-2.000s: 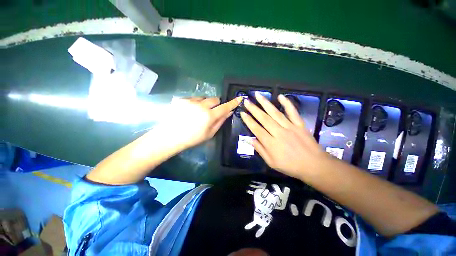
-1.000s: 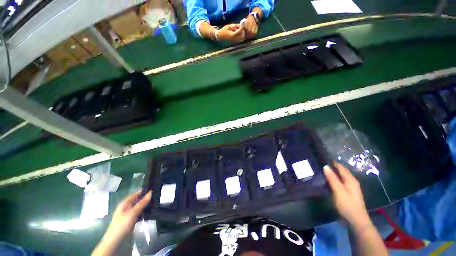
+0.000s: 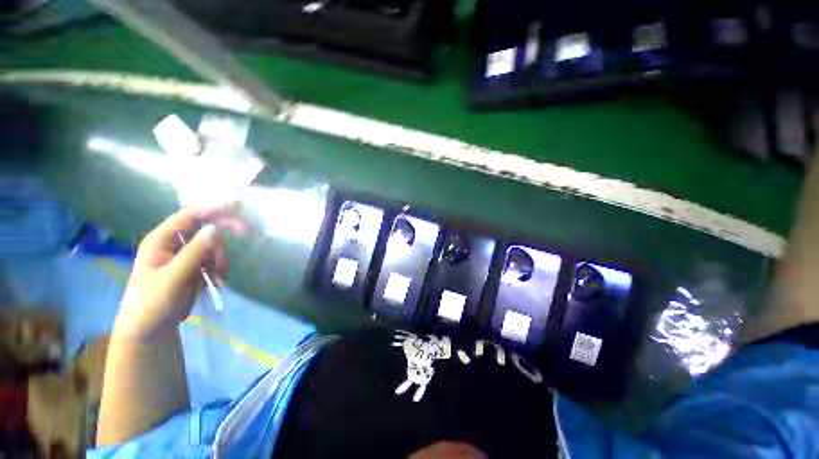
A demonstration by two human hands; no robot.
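A black tray (image 3: 325, 278) lies on the bench in front of me, with several dark or silvery phones or back covers (image 3: 530, 291) in its slots. Each has a dark round camera patch (image 3: 518, 263) at the far end and a white QR label (image 3: 516, 324) at the near end. My left hand (image 3: 184, 260) is raised left of the tray, its fingers pinching what looks like a thin clear film (image 3: 213, 291), seen as pale edges hanging below. My right forearm shows at the right edge; the hand is out of the picture.
White pieces and clear sheets (image 3: 215, 157) lie in strong glare beyond my left hand. Crumpled clear film (image 3: 693, 332) lies right of the tray. A chipped white rail (image 3: 503, 166) separates the bench from the green belt. Dark trays (image 3: 575, 81) are on the belt; a metal post (image 3: 193, 58) stands upper left.
Both hands held a tray's ends; now my left hand is off it with film and my right hand has left the picture. A labelled tray with a narrow white tab now shows on the belt.
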